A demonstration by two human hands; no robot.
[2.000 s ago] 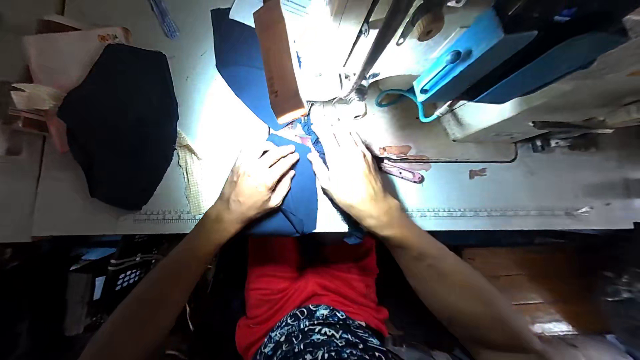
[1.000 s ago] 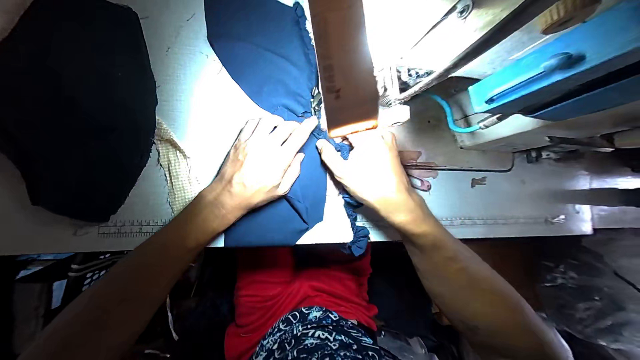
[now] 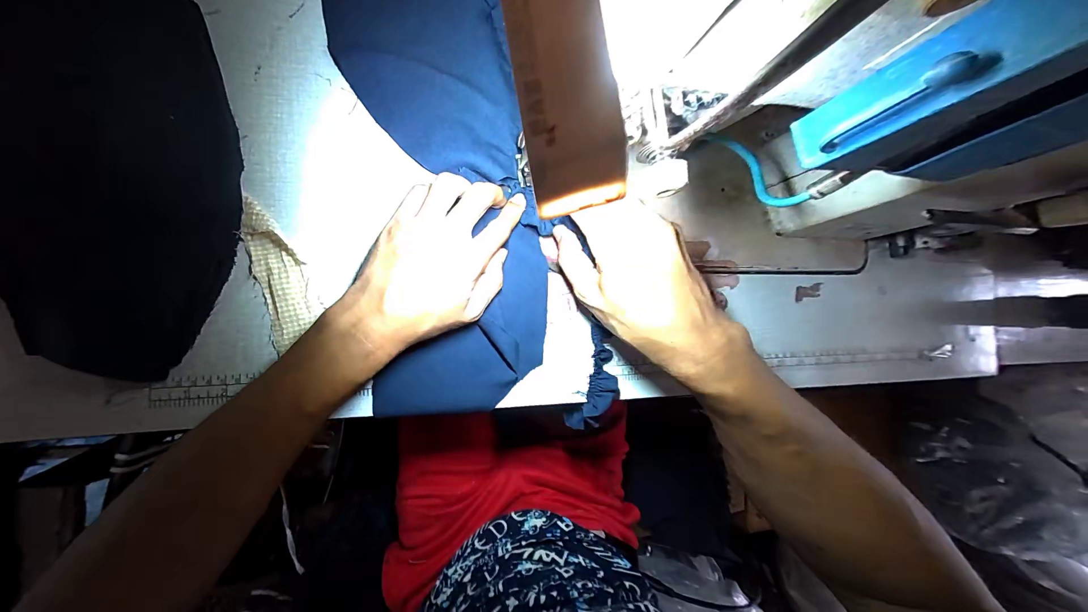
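Note:
A navy fabric panel (image 3: 433, 102) runs from the top of the view down to the table's front edge. My left hand (image 3: 433, 259) lies flat on it, fingers spread, fingertips near the sewing machine's needle area. My right hand (image 3: 642, 280) pinches a gathered navy ruffle strip (image 3: 602, 382) between thumb and fingers; the strip hangs past the front edge. A cardboard piece (image 3: 571, 110) hangs over the needle area and hides the needle. The machine's metal parts (image 3: 667, 127) show to its right, brightly lit.
A dark fabric piece (image 3: 119, 187) lies at left, beside a cream checked scrap (image 3: 280, 280). A ruler strip (image 3: 200, 391) runs along the table's front edge. The blue machine part (image 3: 901, 85) and a light blue tube (image 3: 761, 183) are at upper right.
The view has moved closer to the table. Both hands remain at the fabric near the needle area. The navy panel's lower part has spread from beneath my left hand.

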